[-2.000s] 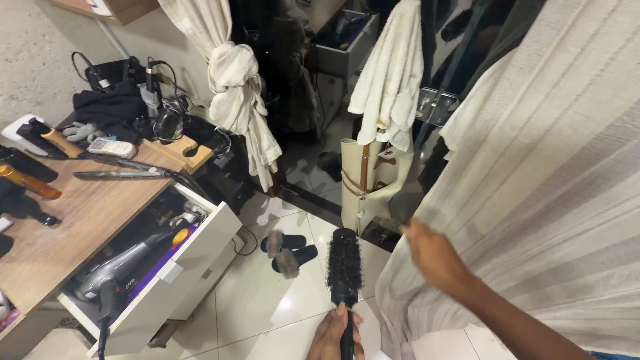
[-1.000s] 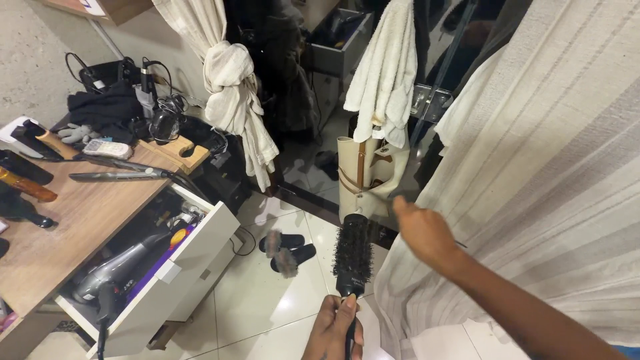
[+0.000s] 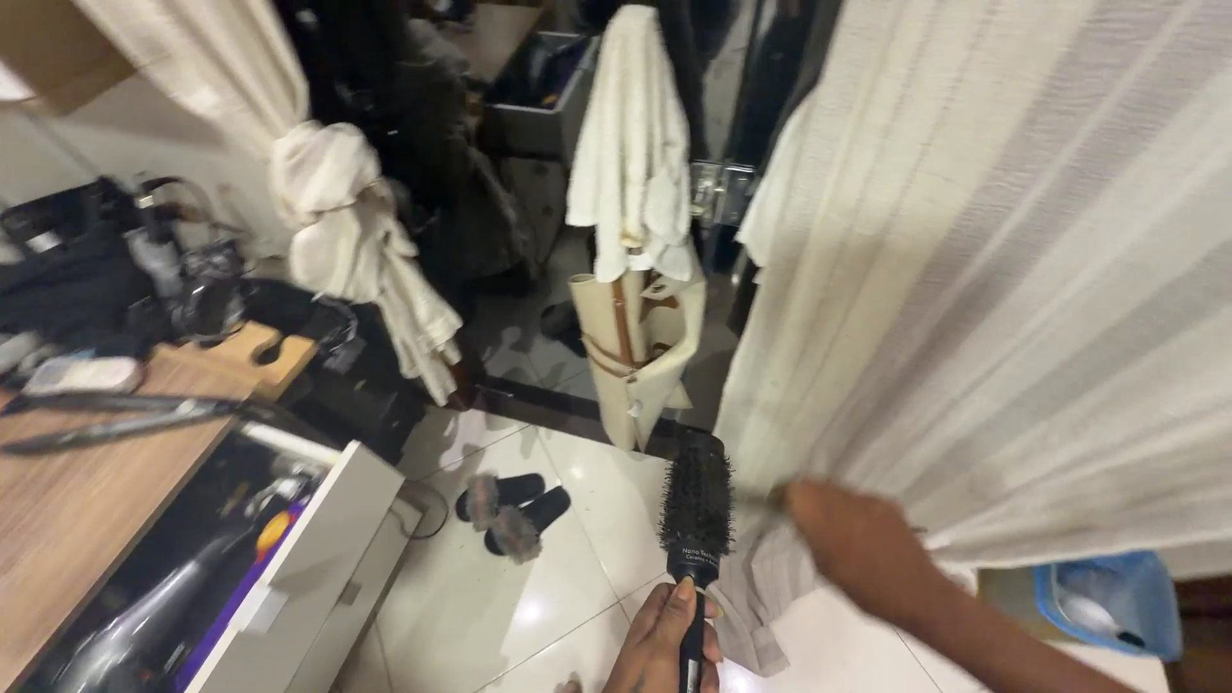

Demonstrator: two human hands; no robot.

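Note:
My left hand (image 3: 669,635) grips the black handle of a round hairbrush (image 3: 697,496), held upright at the lower middle, bristle barrel at the top. My right hand (image 3: 847,529), blurred, is just right of the barrel with its fingers curled; a thin blurred thing seems to stretch from the fingertips towards the bristles, too unclear to name. Behind the brush stands a cream bag with brown straps (image 3: 616,356), under a white towel (image 3: 630,144).
An open drawer (image 3: 318,587) holding a hair dryer (image 3: 144,616) juts out at lower left. Flat irons (image 3: 125,423) lie on the wooden tabletop (image 3: 115,510). Furry slippers (image 3: 510,520) sit on the tiled floor. A curtain (image 3: 962,289) hangs at right, above a blue-lined bin (image 3: 1107,597).
The view has turned somewhat to the right, bringing the blue-lined bin into sight. My right hand has come lower beside the brush. The left hand keeps its hold on the handle.

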